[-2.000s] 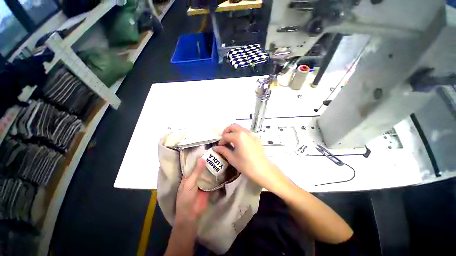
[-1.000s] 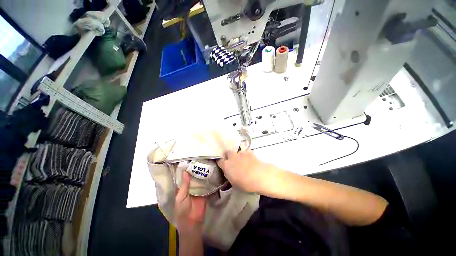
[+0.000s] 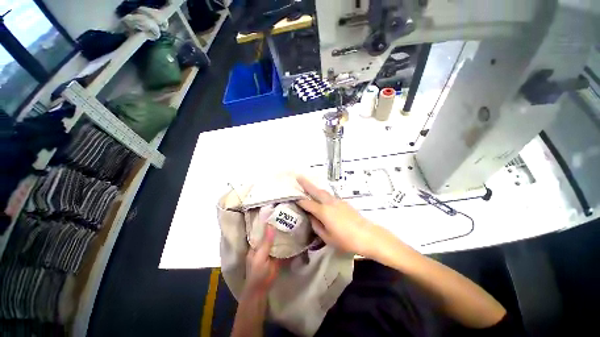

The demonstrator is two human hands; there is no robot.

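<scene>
A soft beige tote bag (image 3: 296,296) is held at the table's front edge with its opening facing up. A white brand label (image 3: 285,218) with black lettering shows on the lining inside. My left hand (image 3: 262,266) holds the near side of the opening, its thumb inside near the label. My right hand (image 3: 335,217) lies on the right side of the rim, fingers reaching over the edge; some fingertips are hidden. The post (image 3: 334,148) of the sewing machine (image 3: 460,125) stands just beyond the bag, apart from it.
Thread snips (image 3: 437,203) with a dark cord lie right of the post on the white table (image 3: 197,197). Thread cones (image 3: 385,104) stand behind the post. A blue bin (image 3: 255,92) is on the floor beyond. Shelves with striped stacks (image 3: 69,201) and green bundles (image 3: 160,64) run along the left.
The view has shifted. Since one second ago, my right hand has opened from a bunched hold to extended fingers along the rim. My left hand keeps its hold on the bag.
</scene>
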